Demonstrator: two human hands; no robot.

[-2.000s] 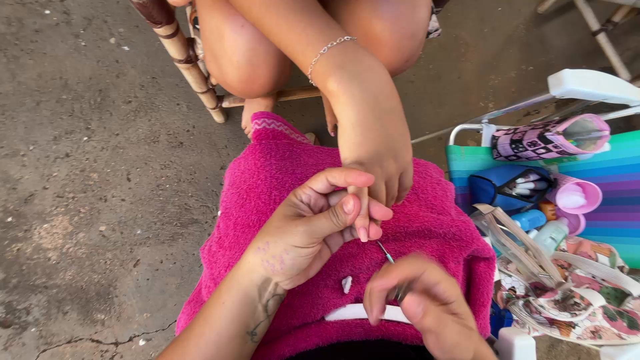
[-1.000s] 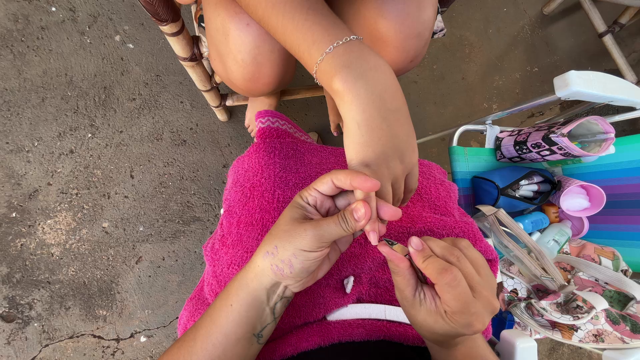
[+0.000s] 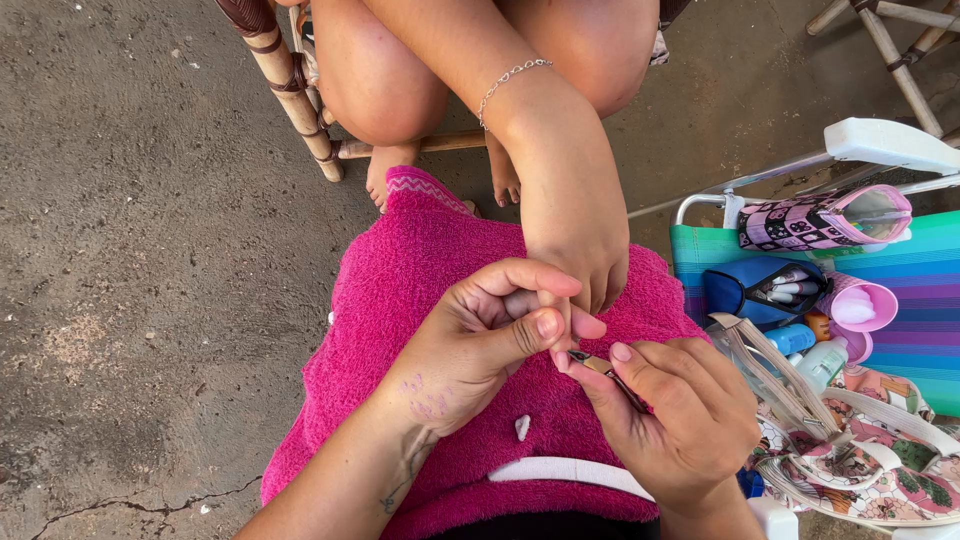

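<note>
My left hand [image 3: 480, 345] grips a finger of another person's hand [image 3: 574, 202], which reaches down from the top with a chain bracelet [image 3: 506, 82] at its wrist. Metal cuticle nippers [image 3: 611, 375] are held in my right hand [image 3: 675, 412], their jaws at that finger's tip. Beneath the hands a pink terry towel [image 3: 420, 277] covers my lap. On it lie a small white piece [image 3: 522, 427], perhaps cotton, and a white strip [image 3: 570, 469] near the bottom edge.
A striped folding chair [image 3: 930, 300] at right holds a patterned pouch [image 3: 795, 221], a blue case [image 3: 731, 289], a pink cup [image 3: 877, 306], a clear bottle [image 3: 823, 364] and a floral bag [image 3: 862, 465]. The other person sits on a bamboo chair [image 3: 281, 71] over the concrete floor [image 3: 150, 225].
My right hand, blurred and lower two seconds ago, has come up to the held fingertip with the nippers. My left hand keeps its hold on the finger, almost in place.
</note>
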